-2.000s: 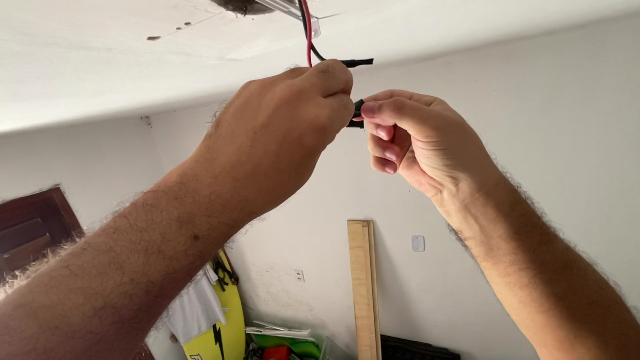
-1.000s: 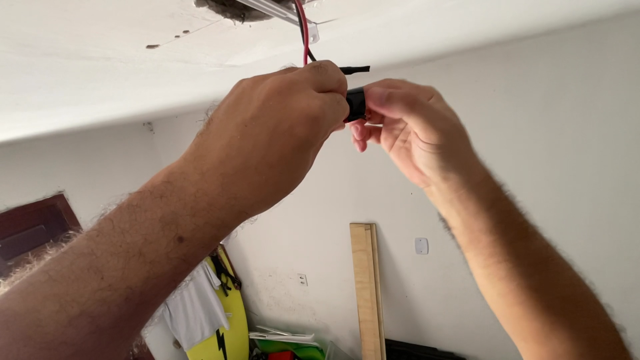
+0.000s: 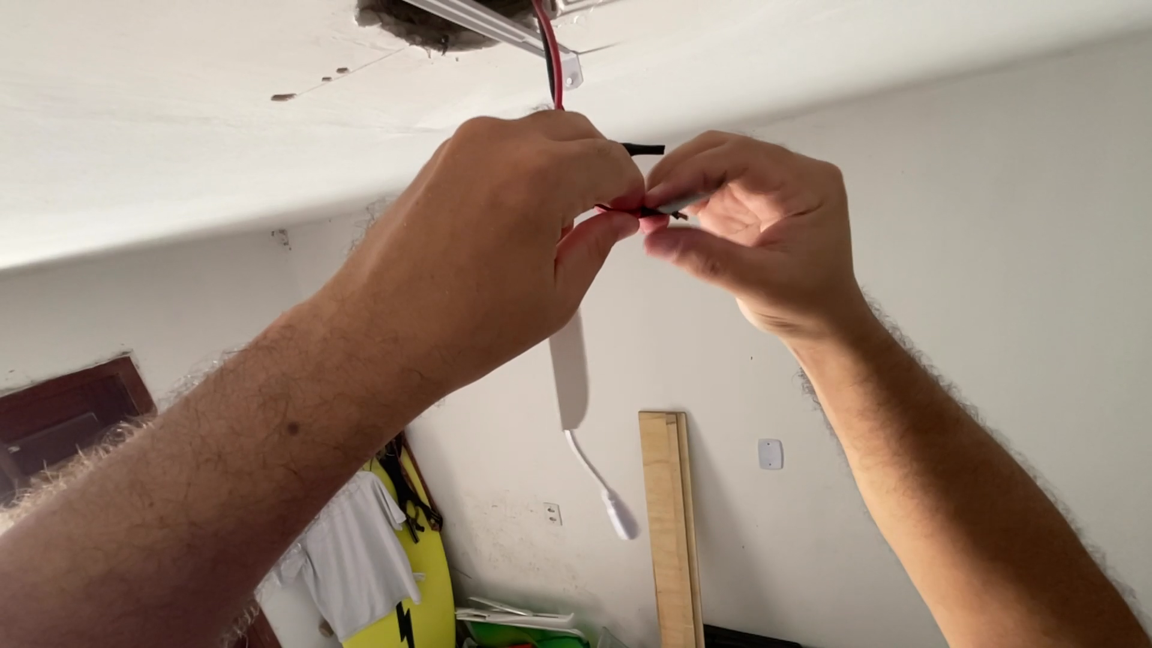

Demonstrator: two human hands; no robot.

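Observation:
Red and black wires [image 3: 552, 63] hang from the ceiling hole down into my left hand [image 3: 531, 207]. Between its thumb and fingertips that hand pinches a thin dark wire join [image 3: 650, 212]. A black taped wire end [image 3: 644, 149] sticks out to the right above those fingers. My right hand [image 3: 765, 220] is close on the right, its index fingertip at the join and its thumb apart below. A blurred greyish strip lies along its fingers; whether it is gripped is unclear. Below my left hand hangs a pale strip with a white cable and connector [image 3: 617, 515].
A metal bracket [image 3: 490, 25] crosses the rough ceiling hole [image 3: 432, 27]. Wooden boards [image 3: 666, 531] lean on the far wall, near a wall plate [image 3: 770, 454] and a socket [image 3: 552, 514]. A yellow surfboard [image 3: 432, 585] with a grey cloth [image 3: 355, 549] stands lower left.
The wide black piece between my hands a second ago no longer shows there; a thin wire join is visible instead. The white cable and connector have come into view below my left hand.

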